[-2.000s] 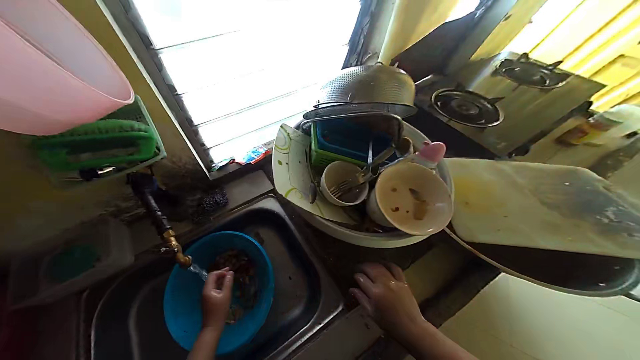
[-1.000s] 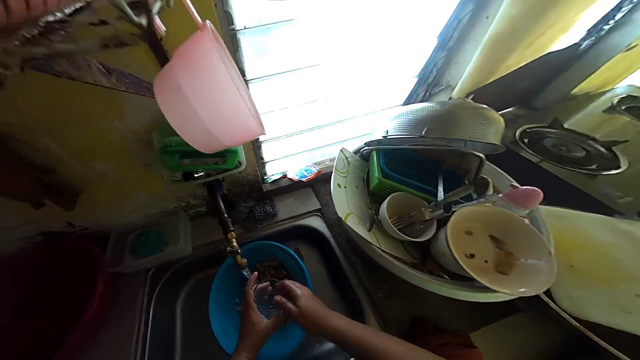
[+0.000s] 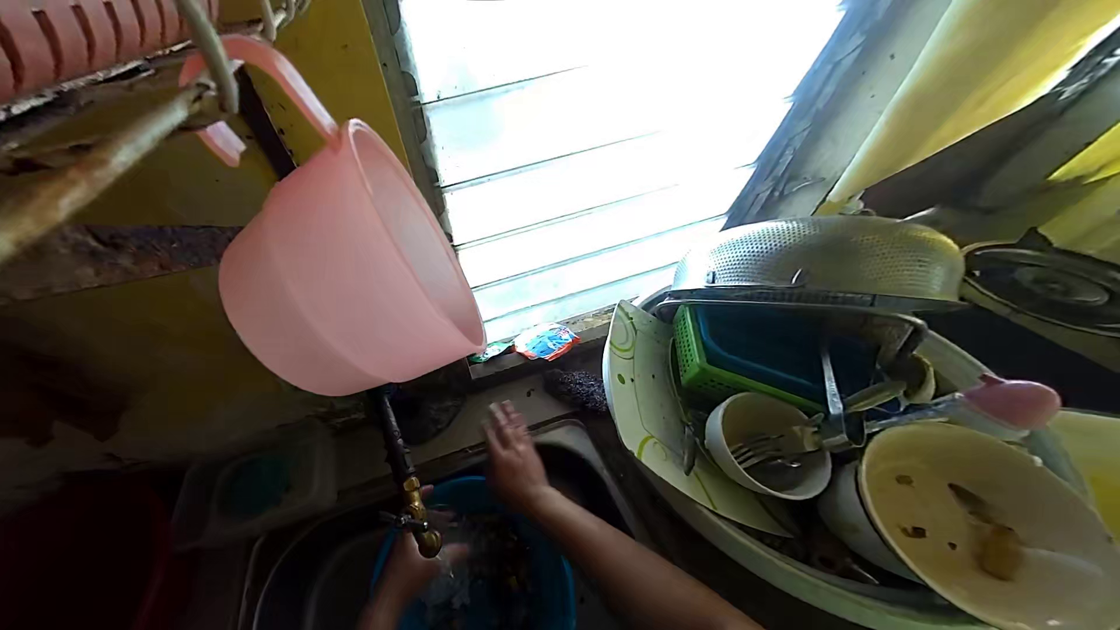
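Note:
A brass water tap on a dark pipe stands over a blue plastic basin in the metal sink. Water and dark bits lie in the basin. My left hand is under and beside the tap, blurred and partly hidden by it; whether it holds anything cannot be told. My right hand is raised over the basin's far right edge, fingers extended, with nothing seen in it.
A pink plastic dipper hangs from a rack at the upper left. On the right, a large basin holds plates, bowls, a green basket, forks and a metal colander. Small packets lie on the window ledge; a dark scrubber lies below.
My hands were close together over the blue basin; now they are apart, the right one farther toward the sink's back edge. The view has shifted toward the pink dipper.

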